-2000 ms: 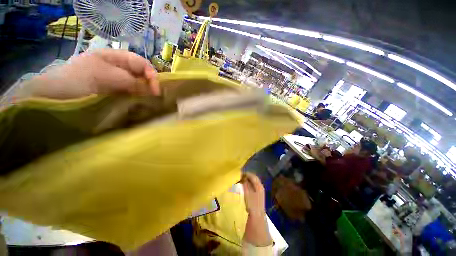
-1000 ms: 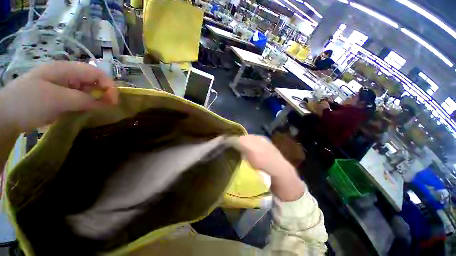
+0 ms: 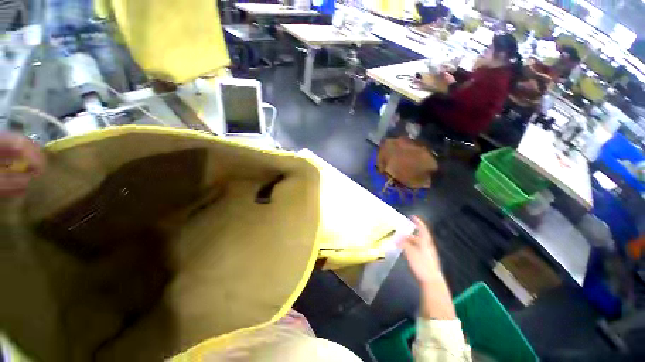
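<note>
An open yellow bag body (image 3: 247, 261) fills the lower left, its pale inside and dark brown areas facing me. A small dark tab (image 3: 269, 189) shows on its inner wall. My left hand (image 3: 18, 166), cut off by the left edge, grips the bag's rim. My right hand (image 3: 422, 254) is off the bag, at the near corner of a white side table (image 3: 346, 191). Its fingertips meet a pale, see-through sheet (image 3: 382, 272) hanging there; whether they pinch it is unclear. Folded yellow pieces (image 3: 357, 256) lie beside the sheet.
A white-framed control panel (image 3: 242, 107) stands behind the bag, with machine parts at left. A yellow panel (image 3: 173, 39) hangs above. Green crates (image 3: 495, 325) and a brown-covered stool (image 3: 407, 162) stand on the right. A person in dark red sits at a table.
My right hand has left the bag rim and moved right to the table corner. The pale sheet seen inside the bag is no longer there. The view has turned downward and right.
</note>
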